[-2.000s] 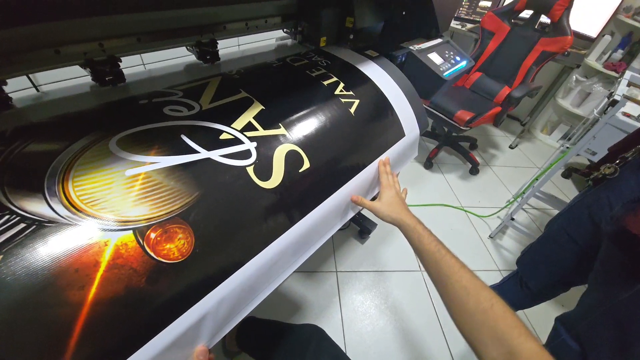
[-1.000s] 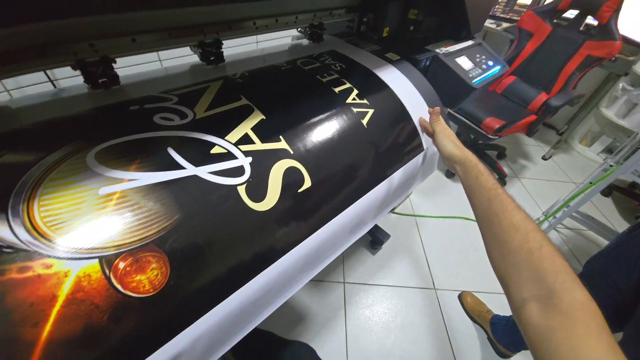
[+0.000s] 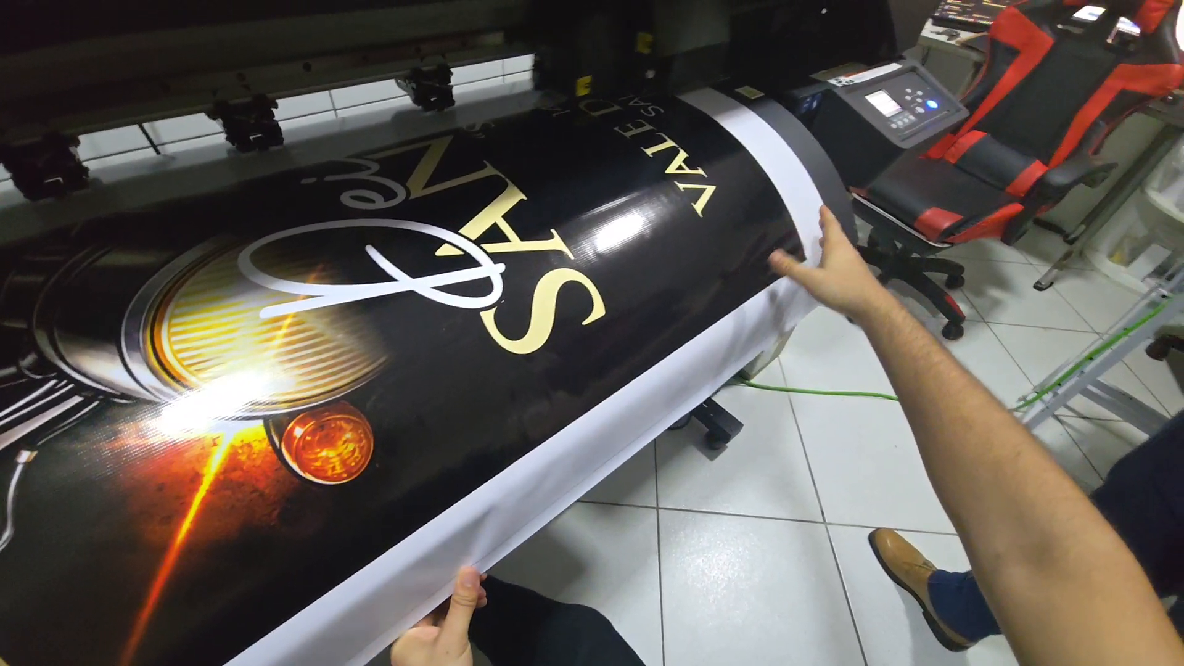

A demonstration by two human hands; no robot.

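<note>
A glossy printed vinyl banner (image 3: 629, 305), black with gold and white lettering and a headlight picture, comes out of a large-format printer (image 3: 305, 55) and curves down at its front. At the bottom of the head view, my left hand (image 3: 444, 624) pinches the banner's white lower border (image 3: 407, 546), thumb on top, fingers hidden beneath. My right hand (image 3: 828, 268) rests at the banner's right front corner, thumb and fingers spread over the white margin. Whether any fingers are under the edge there is hidden.
The printer's control panel (image 3: 897, 102) juts out at the right, beside a red and black chair (image 3: 1008, 139). A printer foot (image 3: 717, 423) and a green cable (image 3: 814, 392) are on the tiled floor. A person's shoe (image 3: 911, 578) and a metal ladder (image 3: 1091, 361) stand at the right.
My right hand has moved from the front border up to the banner's right corner. My left hand, out of view one second ago, shows again at the lower border.
</note>
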